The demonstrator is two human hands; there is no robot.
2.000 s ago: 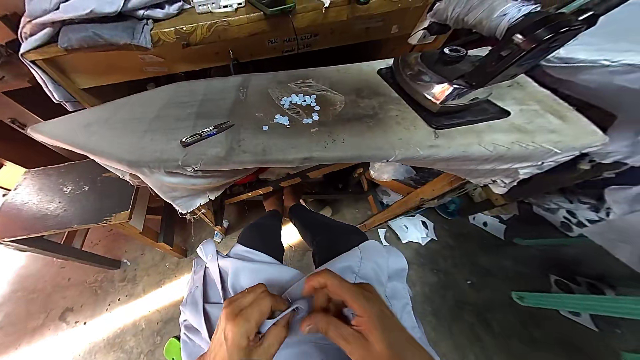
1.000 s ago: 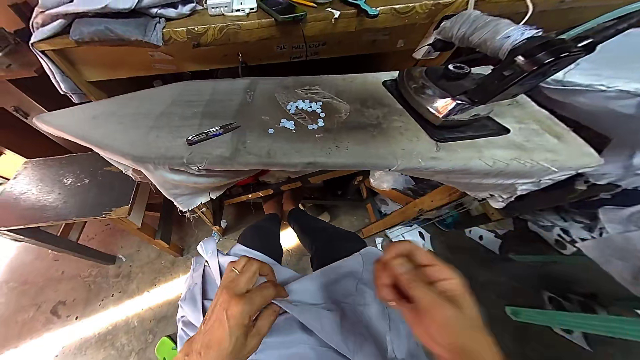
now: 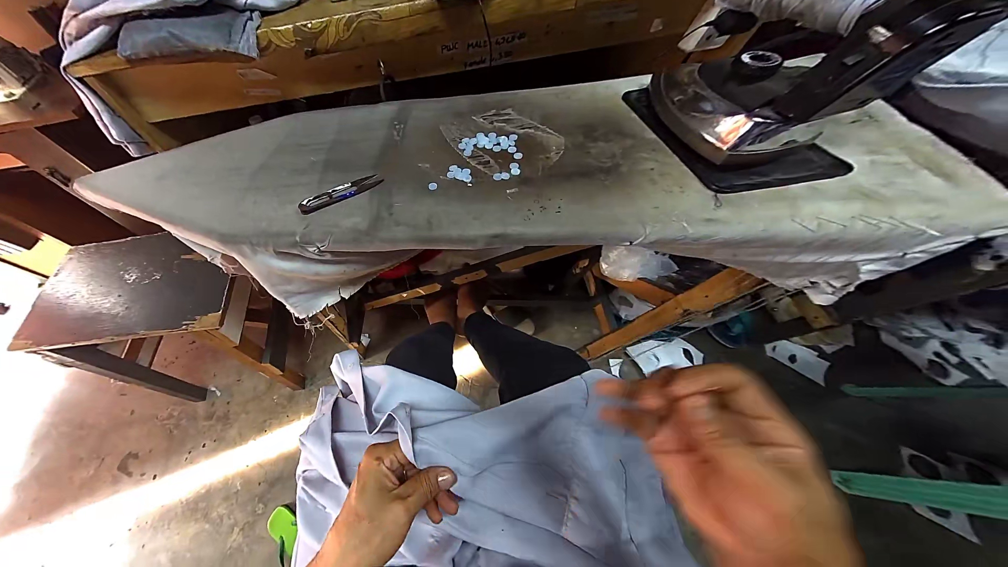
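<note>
A light grey-blue garment lies draped over my lap. My left hand pinches a folded edge of it between thumb and fingers. My right hand, blurred, is raised over the garment's right side with thumb and fingertips close together; whether something thin is between them cannot be told. Beyond my knees, small pale blue buttons are scattered on a cloth-covered ironing board. Thread snips lie to the left of the buttons.
An iron rests on a black pad at the board's right. Behind is a wooden table with folded cloth. A dark wooden bench stands at left; cut scraps and green bars are at right.
Two seconds ago both hands were together at the garment; my right hand has since moved away to the right. My left hand has stayed on the cloth.
</note>
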